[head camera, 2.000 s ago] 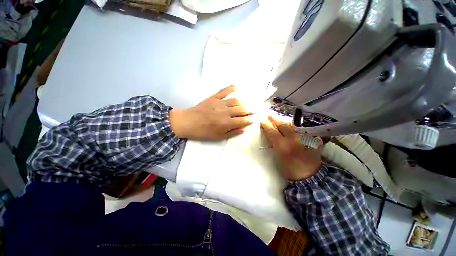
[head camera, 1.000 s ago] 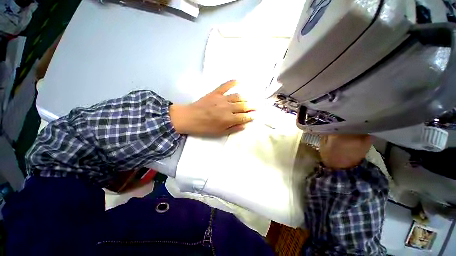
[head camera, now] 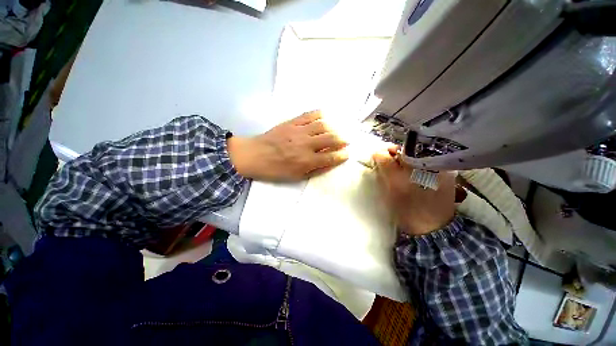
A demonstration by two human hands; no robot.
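Note:
A white garment panel (head camera: 338, 226) lies under the sewing machine head (head camera: 486, 88) and hangs over the table's near edge; its far part glares. My left hand (head camera: 290, 149) lies flat on the panel, left of the needle area, fingers slightly spread. My right hand (head camera: 419, 196) is just right of and below the presser foot (head camera: 385, 132), fingertips at the cloth beside it, partly behind the ridged knob (head camera: 425, 178). Glare and the knob hide what its fingers hold, if anything.
The pale table (head camera: 162, 67) extends to the left. A cream ribbed band (head camera: 496, 196) curls right of my right hand. A small picture-like box (head camera: 574, 313) lies at the lower right. A second ridged white knob (head camera: 599, 171) sits on the machine's right side. Scraps and a green floor show at far left.
My right hand was behind the machine head's lower edge a second ago; it has come back left to the cloth by the foot. My left hand has stayed nearly in place on the panel.

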